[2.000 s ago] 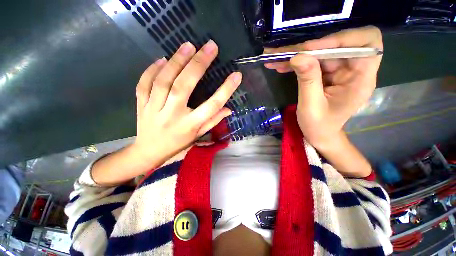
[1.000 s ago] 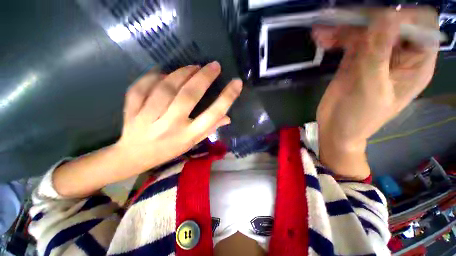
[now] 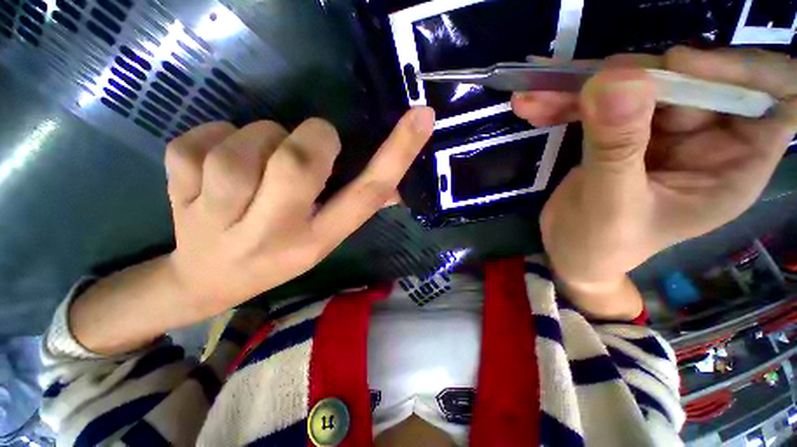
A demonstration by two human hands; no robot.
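My right hand [image 3: 673, 148] holds silver tweezers [image 3: 524, 79] like a pen. Their tip is at the small dark slot in the left end of a white-bordered panel [image 3: 405, 42] on the glossy black tray [image 3: 419, 199]. My left hand [image 3: 262, 201] is bare; its index fingertip touches or nearly touches the panel's white border just below the slot, and its other fingers are curled. Whether a small piece is at the tweezer tip cannot be told. A second white-bordered panel [image 3: 443, 164] lies nearer to me.
A carrier sheet [image 3: 153, 74] with rows of dark oblong marks lies on the dark bench [image 3: 52, 209] at the left. Another marked strip [image 3: 424, 284] is at the near bench edge. Another panel [image 3: 743, 35] shows at the upper right. Shelving stands lower right.
The tweezers have moved from over the carrier strip to the slot of a panel. My left hand has curled its fingers and its index finger now reaches the panel. More of the tray is in view.
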